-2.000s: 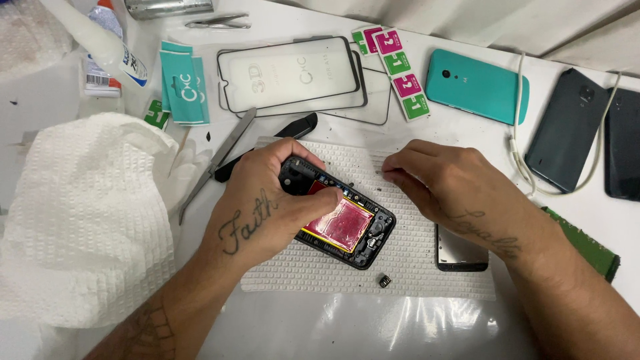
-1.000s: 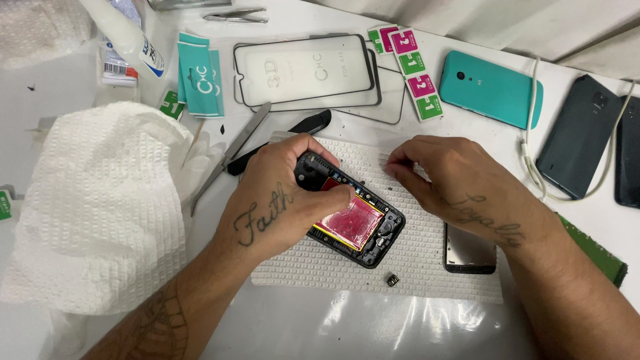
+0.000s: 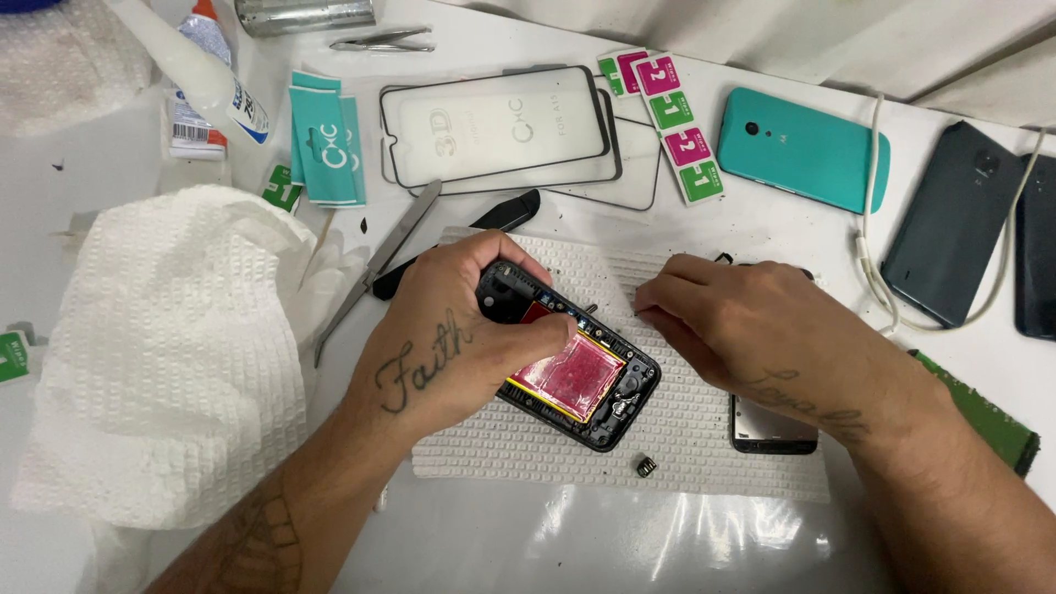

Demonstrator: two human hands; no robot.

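My left hand (image 3: 462, 338) grips an opened smartphone body (image 3: 631, 396) by its upper left part, thumb lying across the red, yellow-edged battery (image 3: 569, 375). My right hand (image 3: 734, 322) hovers just right of the phone, thumb and fingertips pinched together; whether something tiny is between them cannot be told. Under both lies a textured paper towel (image 3: 693, 462). A small metal part (image 3: 646, 467) rests below the phone's lower corner, and a slim piece (image 3: 588, 311) shows at its upper edge. Partly beneath my right wrist is a second phone part (image 3: 775, 429) with a dark frame.
Tweezers (image 3: 384, 268) and a black-handled tool (image 3: 511, 211) lie behind my left hand. Screen protectors (image 3: 503, 124), wipe packets (image 3: 689, 144), a teal phone cover (image 3: 800, 148), a dark phone (image 3: 949, 223) and a white cable (image 3: 870, 157) lie farther back. Crumpled paper towel (image 3: 165, 355) sits left, a green board (image 3: 982, 404) right.
The view has shifted slightly. My left hand keeps its hold on the phone body, and my right hand stays pinched beside it; nothing else has plainly changed.
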